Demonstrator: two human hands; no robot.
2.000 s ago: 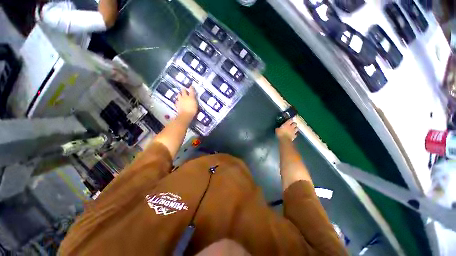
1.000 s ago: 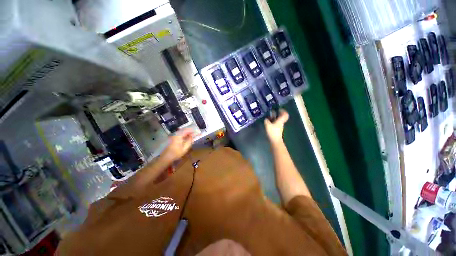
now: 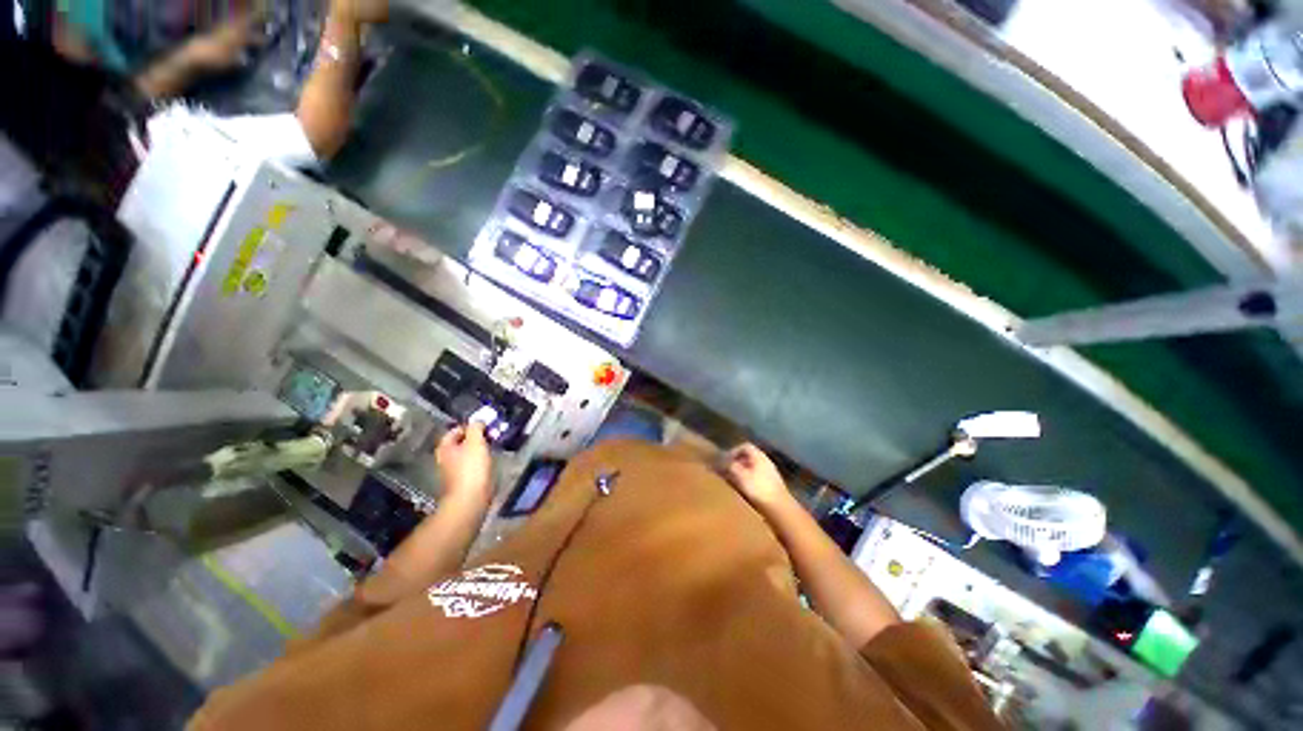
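Note:
My left hand (image 3: 466, 460) reaches over the machine bed, its fingertips at a black unit with a pale patch (image 3: 492, 423) in the dark fixture (image 3: 455, 383). Whether the fingers grip it is unclear. Another black unit (image 3: 545, 377) lies on the machine's front ledge, beside the red button. My right hand (image 3: 749, 469) is low over the near bench edge, small and blurred; no held item can be made out. The clear blister tray (image 3: 623, 323) with two rows of black units lies on the bench ahead, and one unit (image 3: 650, 212) sits askew in it.
A red-and-yellow button (image 3: 605, 374) is on the machine corner. A rod-like tool (image 3: 915, 471) with a white tag, a white fan (image 3: 1035, 518) and a green box (image 3: 1165, 643) are at right. Another person's arm (image 3: 327, 93) is at upper left. A metal bar (image 3: 1143, 317) crosses at right.
My left hand has moved from the machine's front ledge to the fixture. My right hand has left the tray and come back towards my body. The view has turned, bringing the fan into sight.

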